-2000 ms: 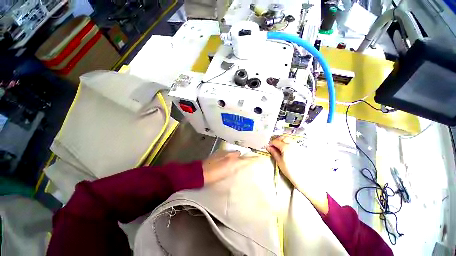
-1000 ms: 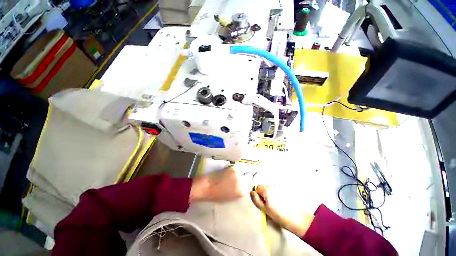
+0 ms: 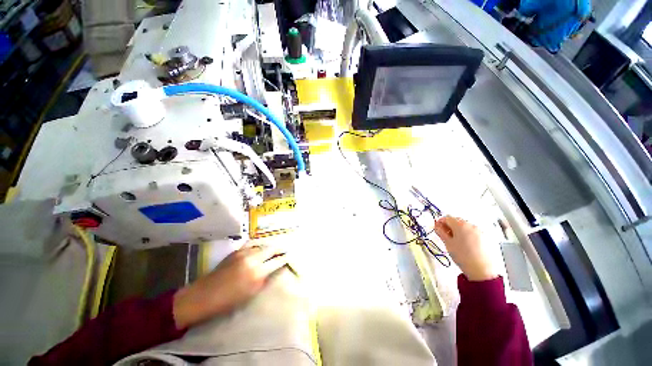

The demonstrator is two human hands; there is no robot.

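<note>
The beige fabric piece with a yellow edge line lies in front of the white sewing machine. My left hand rests on it, fingers spread, close to the fabric's top corner below the machine head. My right hand is at the right of the table, its fingers closed at the handle end of the metal thread snips, beside the tangled black cable. The fingers hide part of the snips; whether they grip them is not clear.
A stack of beige panels with yellow edges is at the left. The control screen stands at the back right. The blue hose curves over the machine head. A grey metal ledge runs along the right.
The view has turned right. My right hand has left the fabric and moved right to the snips by the cable. My left hand stays on the fabric, its fingers now spread.
</note>
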